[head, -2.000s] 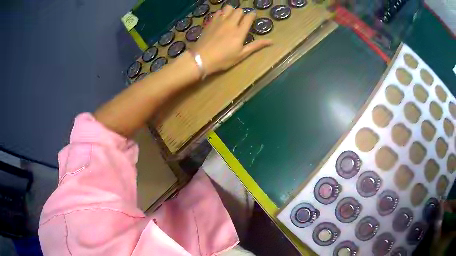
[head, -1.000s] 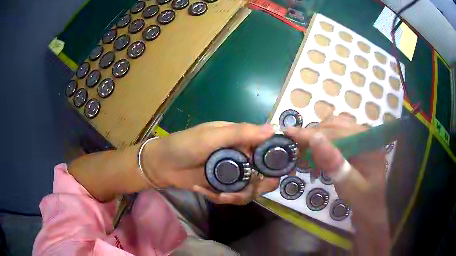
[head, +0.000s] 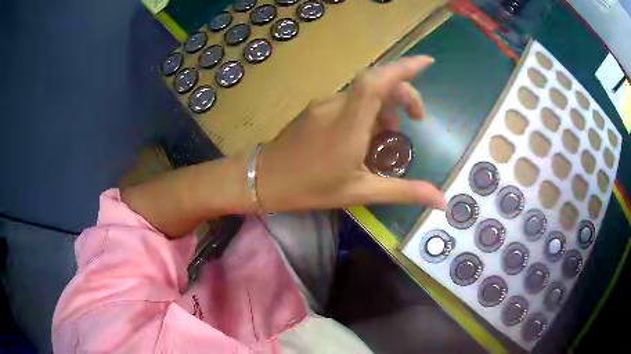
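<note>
My left hand, with a thin bracelet, is over the green mat between cardboard and tray. Its thumb and a forefinger are spread wide. One dark speaker driver is held against the palm side, glossy face up, partly covered by the hand; it looks larger than the others. The white foam tray at right holds several drivers, ringed face up, in its nearer cut-outs; its farther cut-outs show tan. Rows of glossy dark drivers lie on the cardboard sheet at upper left. My right hand is not in view.
The green mat has yellow tape along its near edge and red tape behind. A white paper note is at the far right. My pink sleeve is at lower left.
A second ago my left hand held two drivers ringed face up by the tray; now one shows, glossy face up. My right hand and the green tool have left the view. The camera view has shifted.
</note>
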